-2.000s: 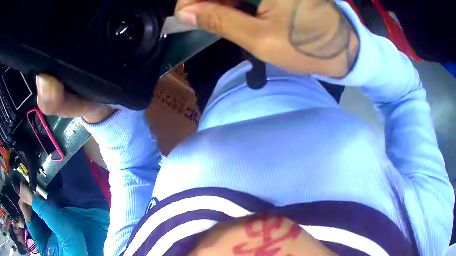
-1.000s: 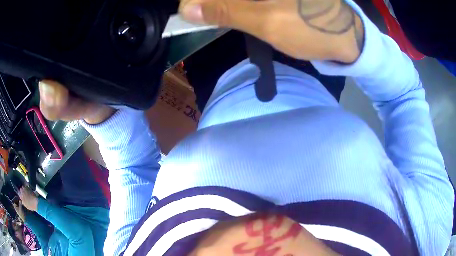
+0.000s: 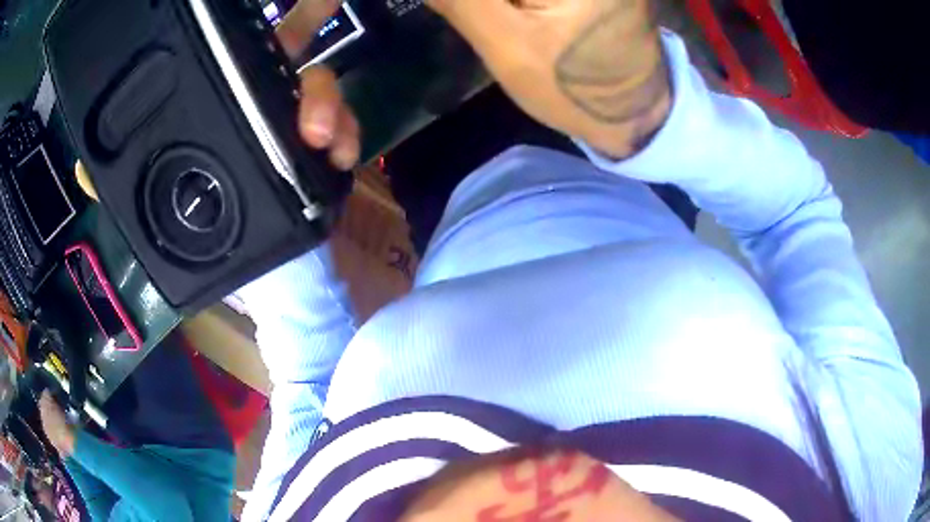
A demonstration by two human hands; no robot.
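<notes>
A black player (image 3: 133, 153) is tilted at the upper left, its rear housing towards me. It shows a long oval recess, a round speaker ring (image 3: 192, 204) with a glossy centre cap, and a silver rod (image 3: 250, 102) along the long edge. My left hand (image 3: 328, 122) holds it from behind, with fingertips over the rod side and a bit of a digit at the opposite edge. The palm is hidden by the player. My right hand (image 3: 561, 51) is at the top, off the player. Its fingers are cut off by the frame's edge, so I cannot tell what it holds.
Black players (image 3: 41, 189) stand at the left beside a pink-rimmed phone (image 3: 102, 296) on the dark green bench (image 3: 418, 87). Another lit screen (image 3: 331, 39) lies behind my left fingers. A cardboard box (image 3: 372, 240) is below. A person's teal sleeve (image 3: 153, 484) is at lower left.
The player has turned and moved farther from me, showing its whole ring, recess and rod. My right hand has moved left and up from the speaker; the pale strip and dark strap no longer show.
</notes>
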